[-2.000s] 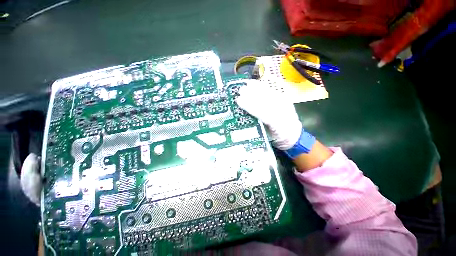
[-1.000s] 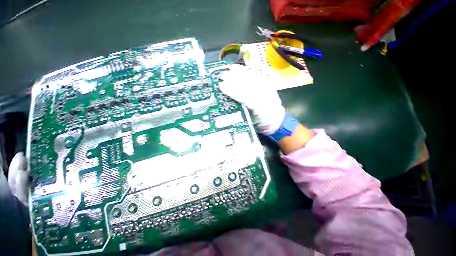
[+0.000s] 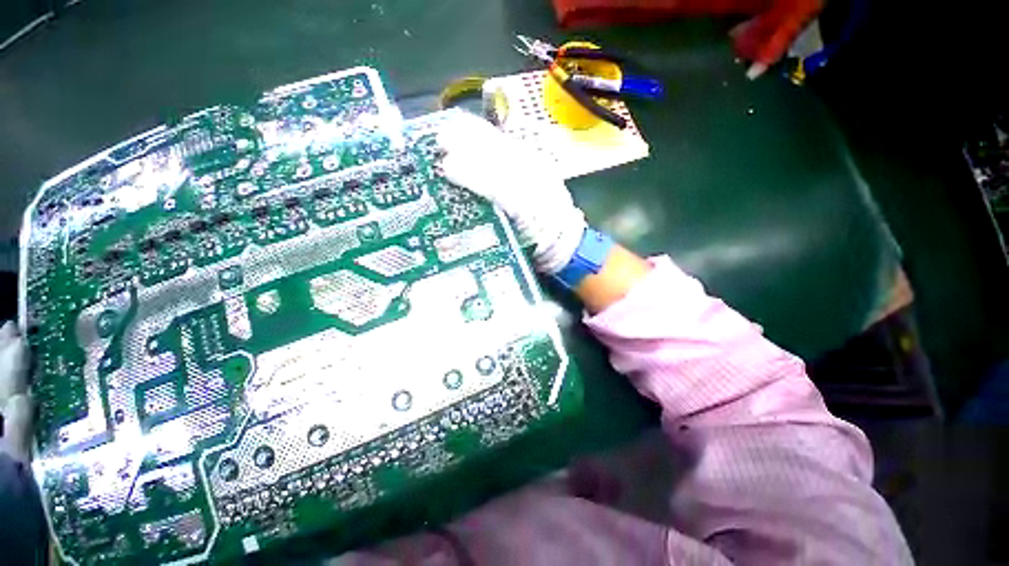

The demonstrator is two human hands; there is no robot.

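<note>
A large green circuit board [image 3: 293, 299] is held with its solder side up, tilted, with shiny silver areas and a white border. My right hand [image 3: 503, 182], in a white glove with a blue wrist band [image 3: 584, 259], grips the board's upper right edge. Its fingers under the board are hidden. My left hand [image 3: 13, 387], also in a white glove, is at the board's left edge, cut off by the picture's rim and mostly hidden. The component side faces down, out of sight.
Behind my right hand, cutters [image 3: 578, 80] and a blue-white marker [image 3: 636, 86] lie on a yellow round item over a dotted label sheet [image 3: 526, 119]. A tape roll [image 3: 463, 91] is beside it. Red foam [image 3: 653, 11] is at the back. The green mat's [image 3: 730, 221] edge is at right.
The board and both hands have shifted left and slightly up in the picture, as have the bench items. Glare on the board has moved. Both hands keep their places on its edges.
</note>
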